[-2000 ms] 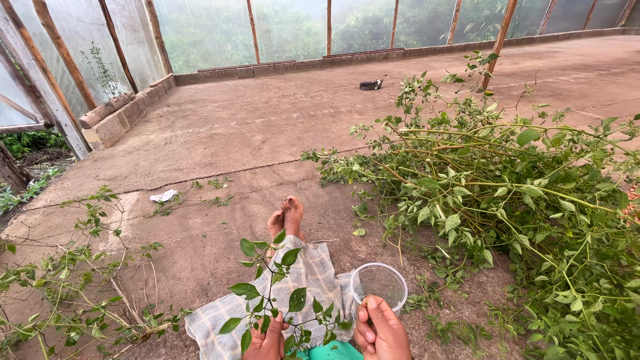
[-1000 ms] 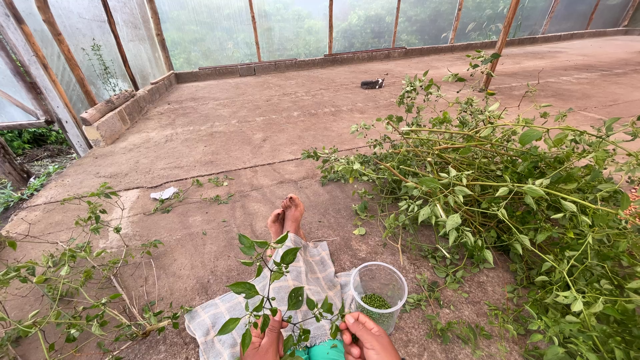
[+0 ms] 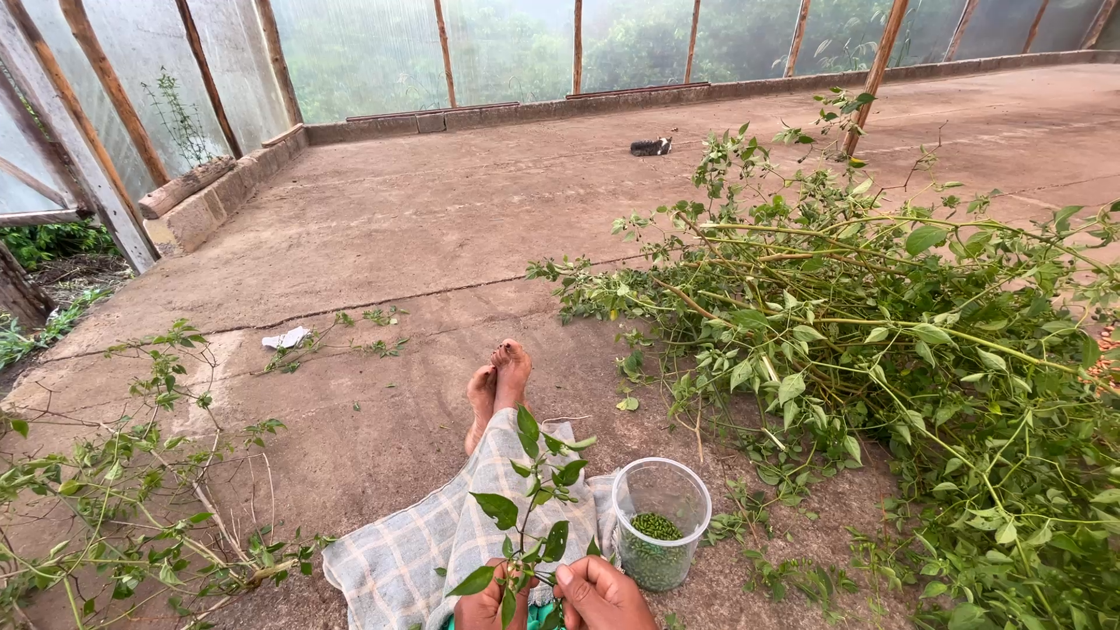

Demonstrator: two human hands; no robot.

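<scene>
A leafy green sprig point(image 3: 534, 499) stands upright from my left hand point(image 3: 494, 599), whose fingers are closed round its stem. Close beside it, my right hand point(image 3: 604, 595) has thumb and forefinger pinched together at the sprig's lower right side; whether something small is between them is hidden. Just behind and right of my right hand, a clear plastic tub point(image 3: 662, 507) stands on the floor, partly filled with small green fruits or berries point(image 3: 654, 528). A checked cloth point(image 3: 394, 560) lies over my legs, with my bare feet point(image 3: 499, 385) beyond it.
A large heap of cut leafy branches point(image 3: 831, 324) lies to the right. More branches point(image 3: 175, 499) lie at the left, with a white scrap point(image 3: 286, 338) behind them. A black-and-white animal point(image 3: 651, 147) rests on the concrete floor point(image 3: 420, 227) near a wooden post point(image 3: 875, 79).
My right hand has moved from over the tub to the sprig, leaving the green contents of the tub in sight. The sprig has shifted somewhat within my left hand's hold.
</scene>
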